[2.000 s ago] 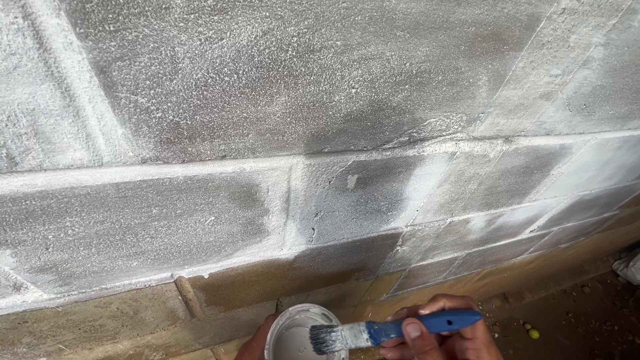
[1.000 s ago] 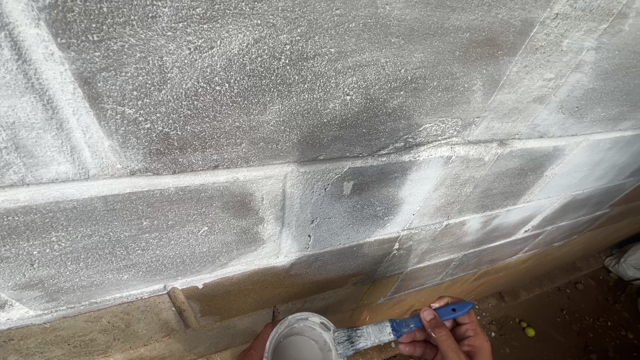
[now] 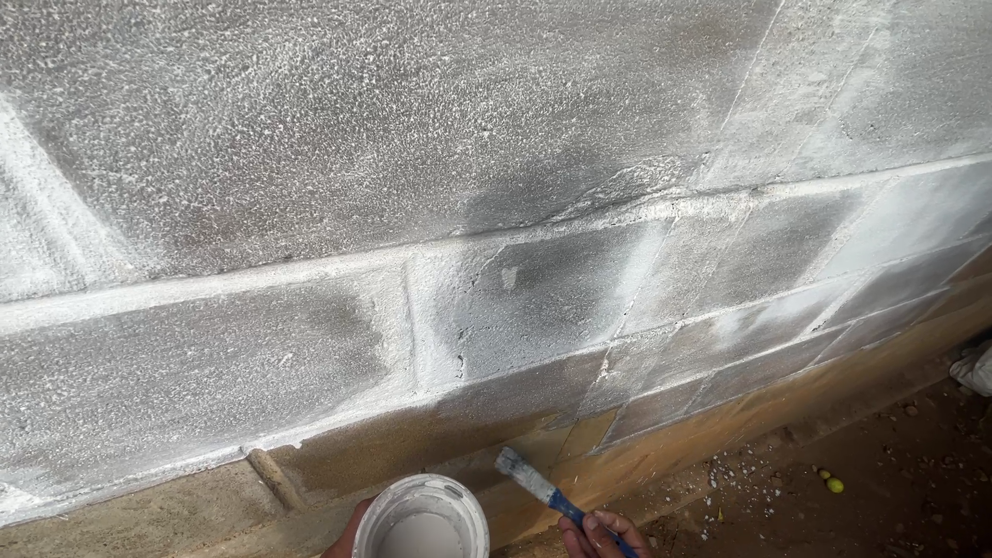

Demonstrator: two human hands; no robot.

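At the bottom edge my left hand (image 3: 346, 536) holds a round tub (image 3: 463, 500) with pale paint (image 3: 421, 536) inside; most of that hand is hidden behind the tub. To its right, my right hand (image 3: 604, 533) grips the blue handle of a paintbrush (image 3: 542, 487). The brush's bristles are coated in whitish paint and point up and left, beside the tub's rim, in front of the lower wall. Before me stands a block wall (image 3: 535, 302) with white-coated joints and grey, thinly whitened faces. Its lowest band (image 3: 411, 449) is brown and unpainted.
Brown soil ground (image 3: 876, 480) lies at the lower right, with white flecks and small stones near the wall's foot. Small yellow-green fruits (image 3: 833, 484) lie on it. A whitish bag or cloth (image 3: 975, 370) is at the right edge.
The brush, over the tub and then at its rim in the earlier frames, is now away from the tub on its right, bristles turned upward. My left hand keeps hold of the tub.
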